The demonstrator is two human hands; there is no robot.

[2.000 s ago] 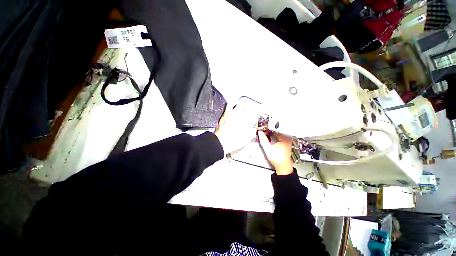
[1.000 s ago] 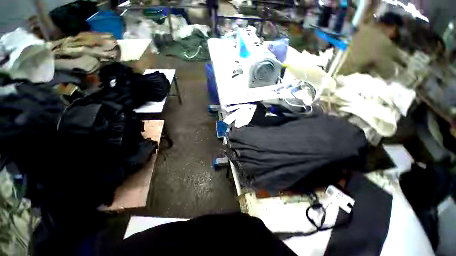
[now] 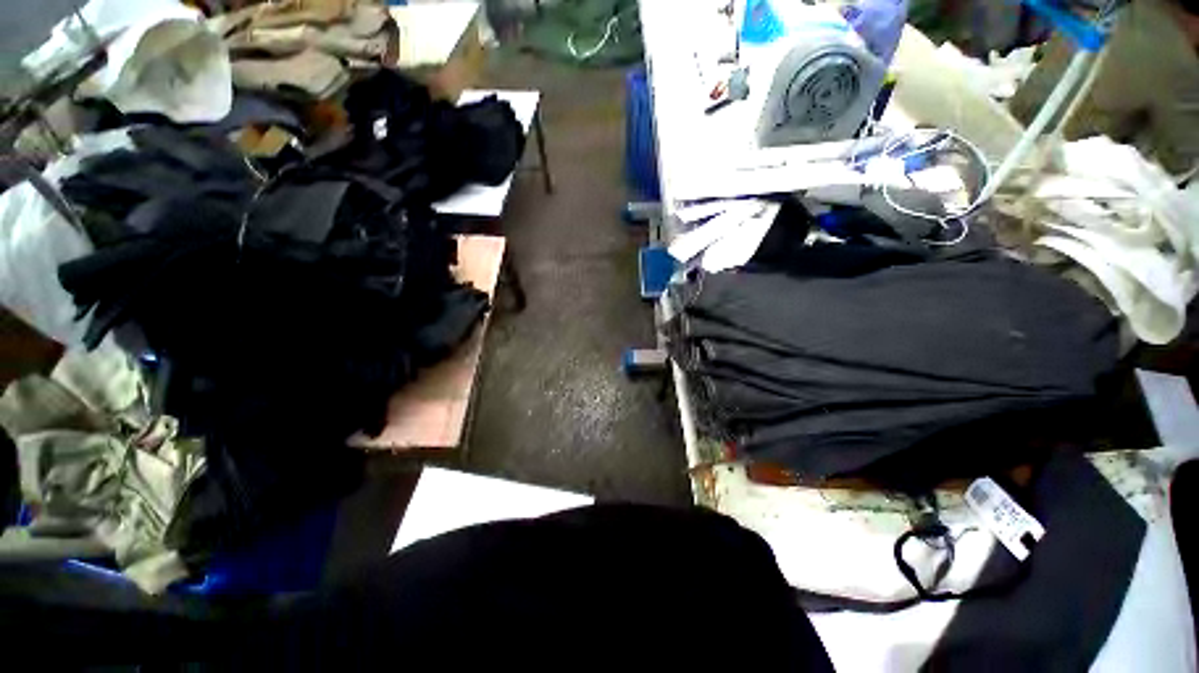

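Note:
Neither of my hands is in view; a black sleeve [image 3: 605, 592] crosses the bottom of the frame. A dark cut panel [image 3: 1072, 572] lies on the white table [image 3: 868, 636] at the lower right, its lower end cut off by the frame. A white printed ticket [image 3: 1005, 517] lies at the panel's left edge. A black looped tie [image 3: 924, 563] lies left of the panel. A thick stack of dark cut pieces [image 3: 907, 355] lies behind them.
A grey-white fan [image 3: 822, 90] stands beyond the stack, with white cords beside it. Pale cloth [image 3: 1118, 237] is heaped at the right. Black cloth bundles [image 3: 303, 289] cover benches at the left, with khaki cloth [image 3: 99, 447] in front. A grey floor aisle [image 3: 572, 289] runs between.
The view has swung from the sewing machine, where both hands were, to the left side and the aisle. Since a second ago the scene has shifted right in the frame.

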